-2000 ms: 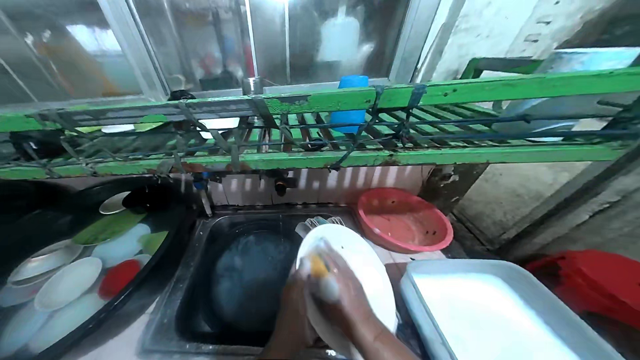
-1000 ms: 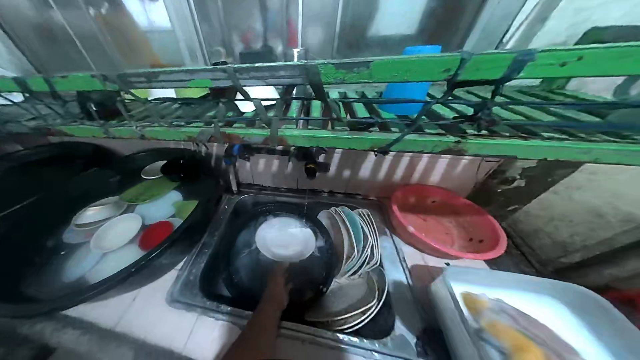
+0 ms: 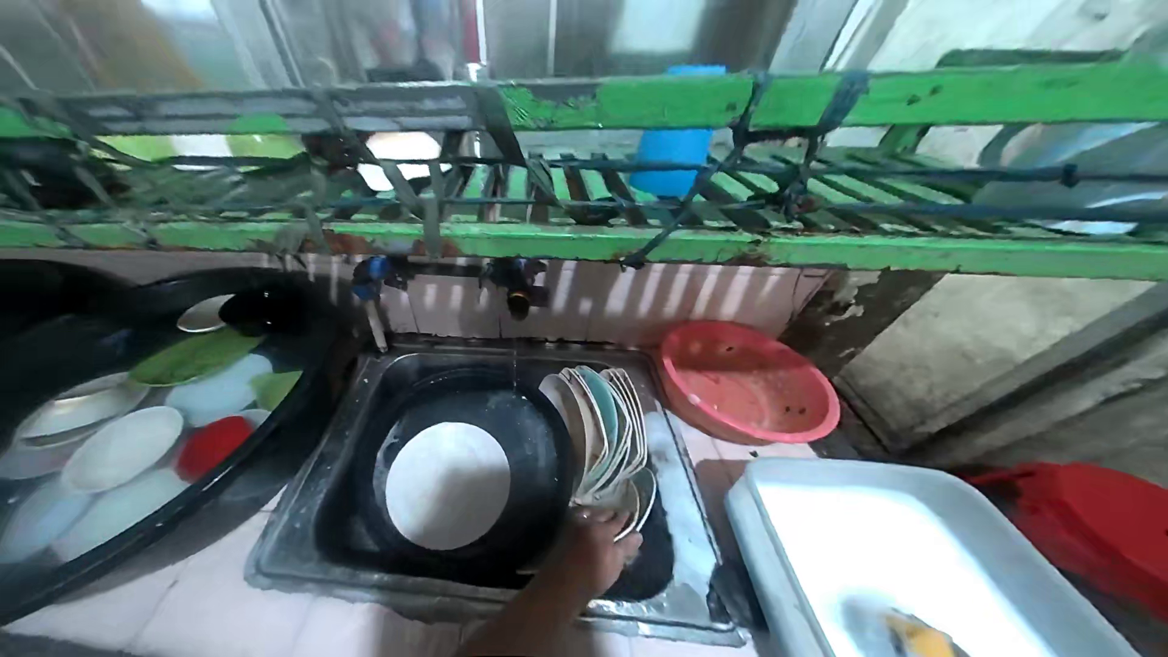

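Note:
My left hand (image 3: 598, 547) is at the front end of a row of plates (image 3: 602, 424) standing on edge in the sink's right side, its fingers around the rims of the lowest dishes (image 3: 634, 502). Left of it, a white plate (image 3: 447, 485) lies in a round black basin (image 3: 538, 456) inside the metal sink (image 3: 319, 584). A thin stream of water falls from the dark tap (image 3: 518, 297) into the basin. My right hand is out of view. A yellow item, seemingly a sponge (image 3: 917, 634), lies in the white tray (image 3: 757, 511) at lower right.
A large black tub (image 3: 228, 474) at left holds several dishes and a red bowl (image 3: 212, 447). The red plastic basin (image 3: 748, 383) stands behind the tray. A green slatted rack (image 3: 547, 242) with a blue cup (image 3: 673, 151) spans above the sink.
My left hand has moved right, from the plate in the black basin to the dishes beside it. Two seconds ago both hands were at a white plate, with something yellow against it.

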